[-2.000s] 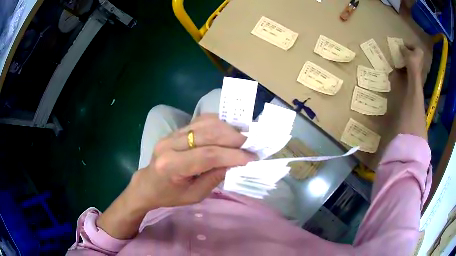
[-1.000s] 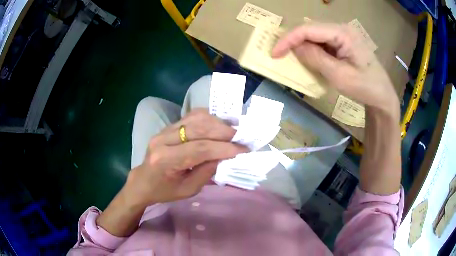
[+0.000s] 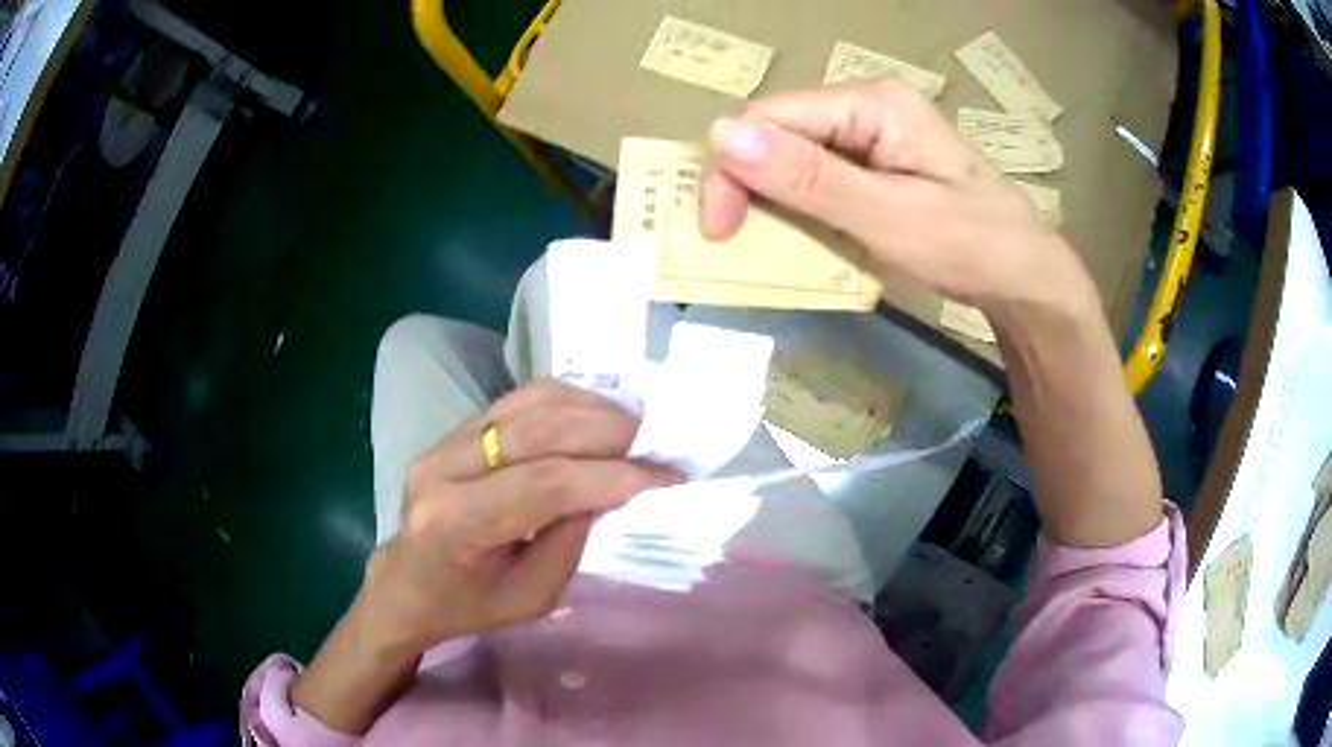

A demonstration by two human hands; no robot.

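My left hand (image 3: pixel 511 504), with a gold ring, is closed on a fanned bunch of white labels (image 3: pixel 712 397) over my lap. A long thin white strip (image 3: pixel 891 455) trails from the bunch to the right. My right hand (image 3: pixel 891 190) pinches a buff bundle ticket, or a small stack of them (image 3: pixel 745 248), just above the labels. Its left corner overlaps the top of the upright white label in this view; I cannot tell whether they touch. Other buff tickets (image 3: pixel 707 56) lie spread on the brown cardboard sheet (image 3: pixel 584 88).
A yellow trolley frame (image 3: pixel 1186 204) bends around the cardboard. A ticket pile (image 3: pixel 833 406) lies on the pale surface by my knees. More tickets (image 3: pixel 1227 606) lie on the white, brown-edged table at right. The dark green floor (image 3: pixel 292 292) is at left.
My right hand has come from the far right of the cardboard with the buff ticket and moved left and down to the labels. My left hand still holds the labels, slightly further left.
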